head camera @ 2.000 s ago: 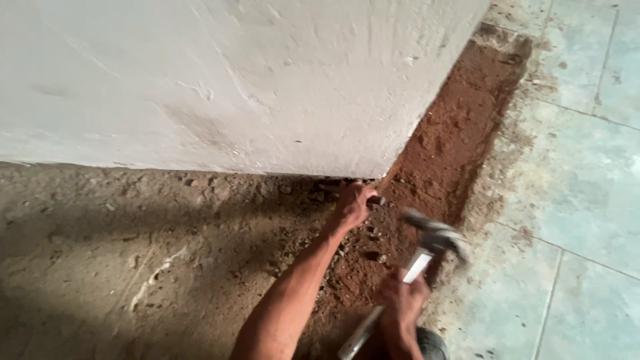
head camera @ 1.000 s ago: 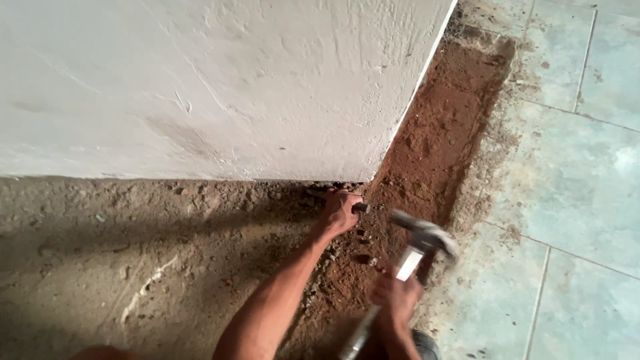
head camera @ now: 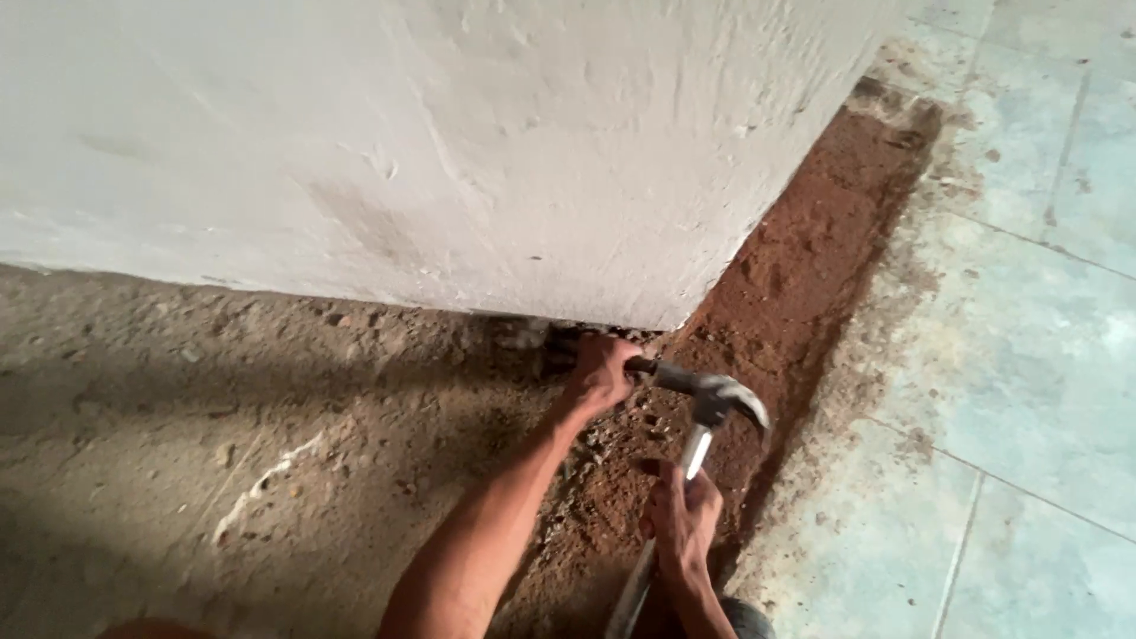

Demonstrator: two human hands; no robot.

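Observation:
My left hand (head camera: pixel 603 368) is closed around a metal chisel (head camera: pixel 641 365) at the foot of the white wall, close to its corner; the chisel's working end is hidden by the hand and shadow. My right hand (head camera: pixel 682 515) grips the metal shaft of a claw hammer (head camera: pixel 714 399), whose face is at the butt of the chisel, touching or nearly so. The hammer's claw points right, over a trench of reddish soil (head camera: pixel 790 275). Small rubble lies around and below my left hand.
A plastered white wall (head camera: pixel 532 160) fills the upper left, its lower corner just above my hands. Rough, broken concrete (head camera: pixel 293 417) spreads at the left. Pale green floor tiles (head camera: pixel 1021 373) with dusty, chipped edges border the trench on the right. A dark rounded thing (head camera: pixel 747 619) shows at the bottom edge.
The hammer head, apart from the chisel in both earlier frames, is now up against or very near its butt. My left hand keeps its grip at the wall's foot.

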